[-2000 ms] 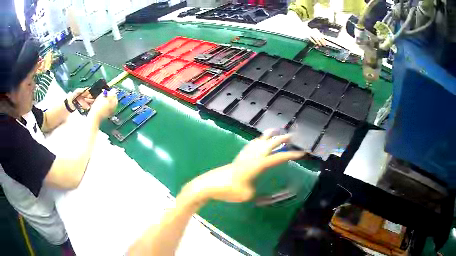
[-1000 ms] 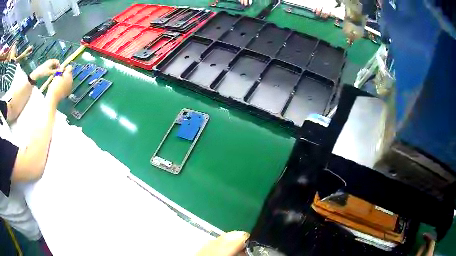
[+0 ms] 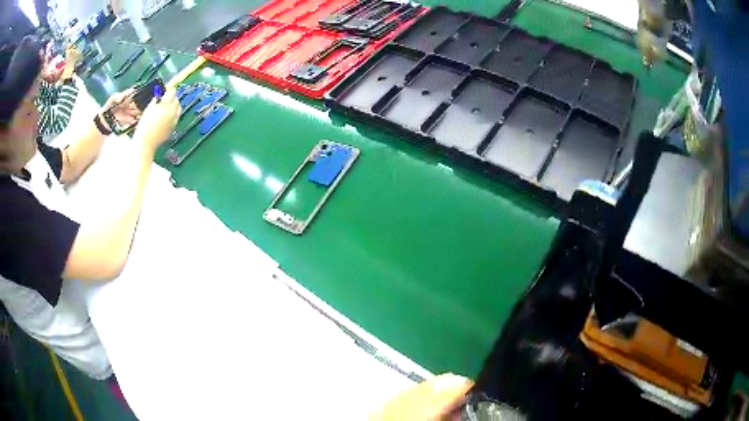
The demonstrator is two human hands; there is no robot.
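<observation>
A phone middle frame lies alone on the green mat, with a blue patch at its upper end. My left hand is at the bottom edge, partly cut off, against the front corner of the black-covered press base; its fingertips are hidden or blurred, so its grip cannot be told. The orange-brown nest fixture sits under the press at the lower right. My right hand is not clearly seen; only a small blurred patch shows at the lower right edge.
A black blister tray and a red tray holding dark frames lie behind. The blue press housing stands at the right. A person at the left holds a dark frame beside several blue-patched frames.
Two seconds ago my left hand reached over the mat; it then moved to the press base's front corner. The single frame then showed on the mat. Since then the view has shifted left.
</observation>
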